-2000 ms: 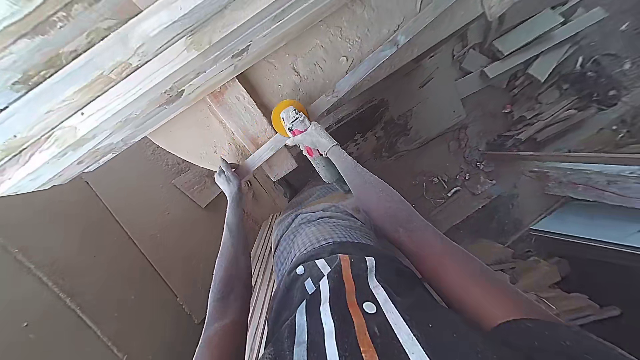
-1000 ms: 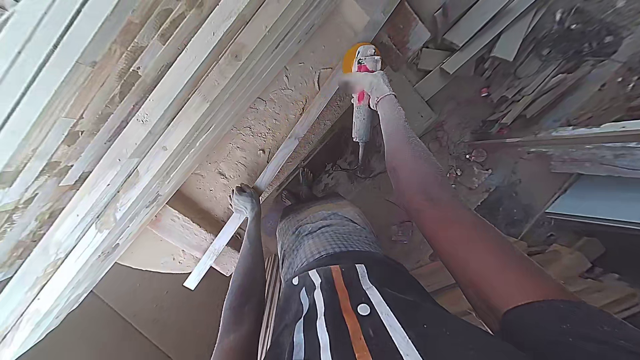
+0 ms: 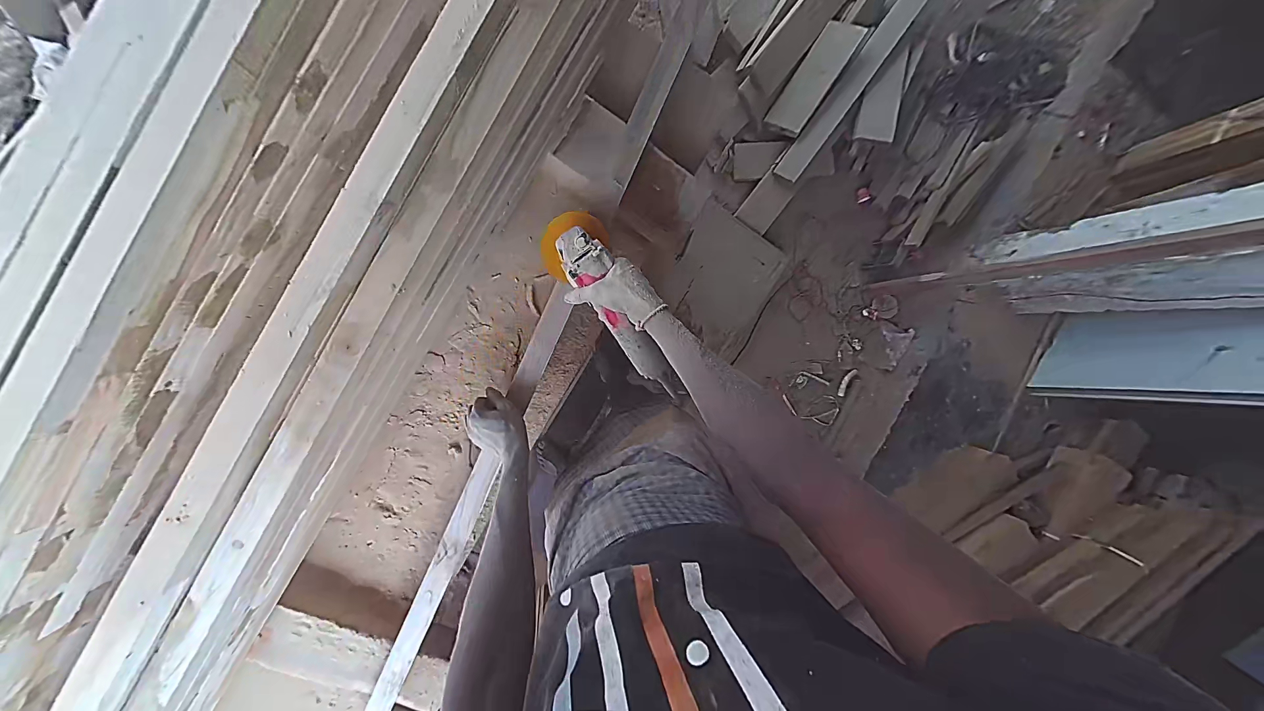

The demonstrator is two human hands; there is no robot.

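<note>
My right hand (image 3: 622,291), coated in pale dust, grips a handheld angle grinder (image 3: 583,252) with a pink-red body part and a round orange-yellow disc (image 3: 565,229). The disc lies on or just over the upper part of a long narrow wooden strip (image 3: 444,553); whether it touches cannot be told. Further down, my left hand (image 3: 497,425) is closed around the same strip. The strip runs slantwise from the bottom edge up to the disc, over a dusty surface (image 3: 395,504). The grinder's rear end points down towards my body.
Long wooden boards (image 3: 326,326) are stacked along the left. Offcuts (image 3: 820,79) lie in a heap at the upper right, with more wood pieces (image 3: 1076,533) at the lower right. A pale blue panel (image 3: 1155,346) is at the right. Cords and scraps (image 3: 820,395) litter the ground.
Between the frames the grinder has moved along the strip, and more of the strip now extends below my left hand than two seconds ago. The view has swung noticeably.
</note>
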